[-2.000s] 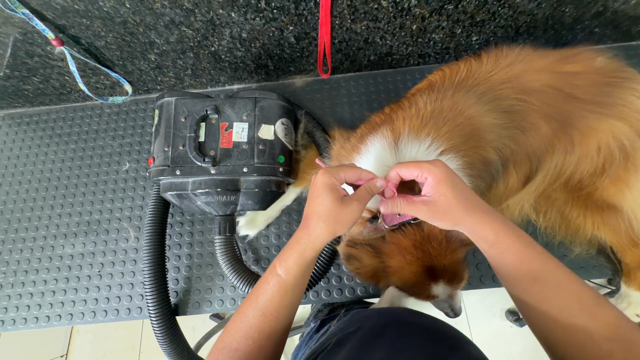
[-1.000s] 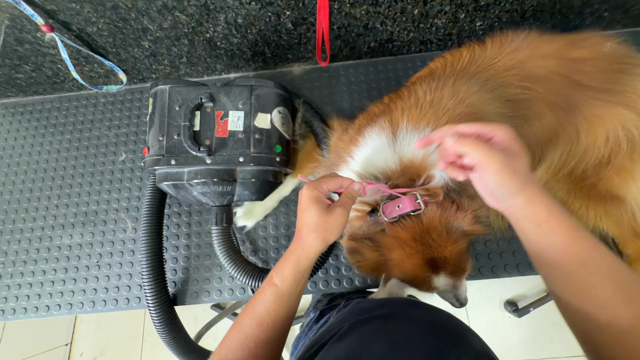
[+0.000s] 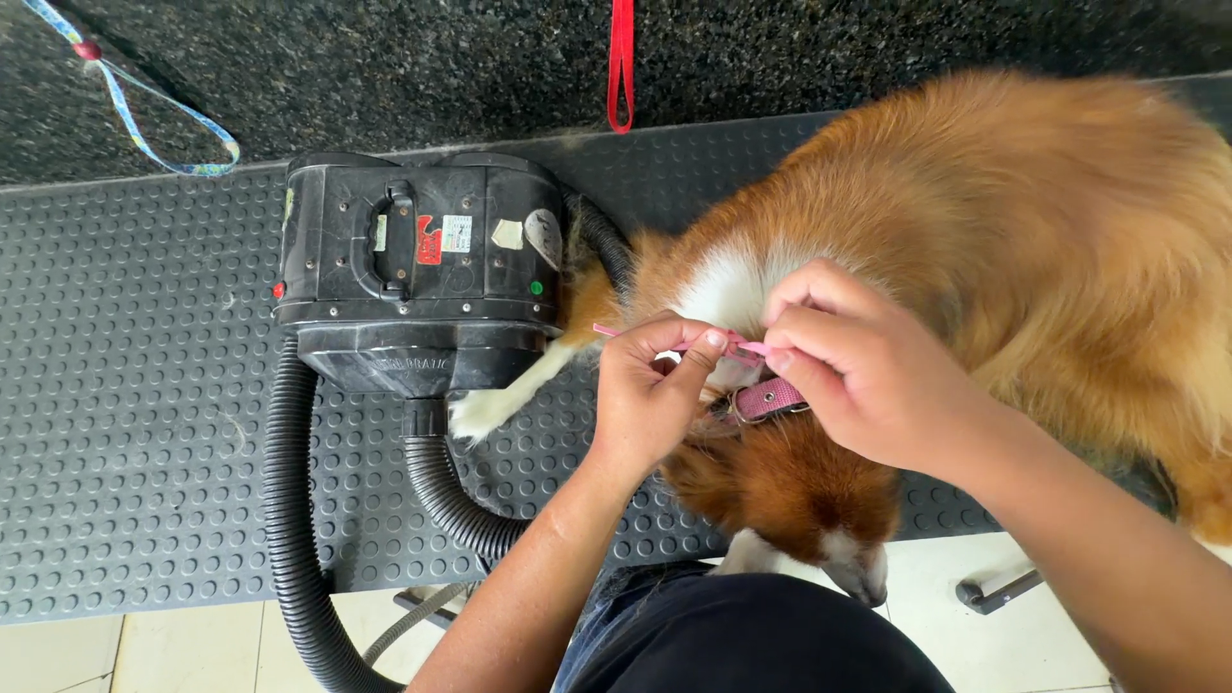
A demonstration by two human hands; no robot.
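A brown and white dog (image 3: 962,212) stands on the studded rubber tabletop, its head low at the near edge. Around its neck is a pink collar (image 3: 767,398) with a metal ring. My left hand (image 3: 659,385) pinches a thin pink cord (image 3: 746,346) between thumb and forefinger, with one end sticking out to the left. On the same cord, just right of it, my right hand (image 3: 847,361) closes its fingertips. Both hands are above the dog's neck, beside the collar. Whether the cord is joined to the collar cannot be told.
A black pet dryer (image 3: 423,250) with ribbed hoses (image 3: 289,481) stands left of the dog, close to its white forepaw (image 3: 491,409). A red strap (image 3: 621,67) and a blue patterned loop (image 3: 144,125) hang by the dark granite wall. The rubber mat (image 3: 135,385) extends left.
My right hand was apart from the cord one second ago; it has come back left and down onto it. My left hand has kept its pinch on the cord.
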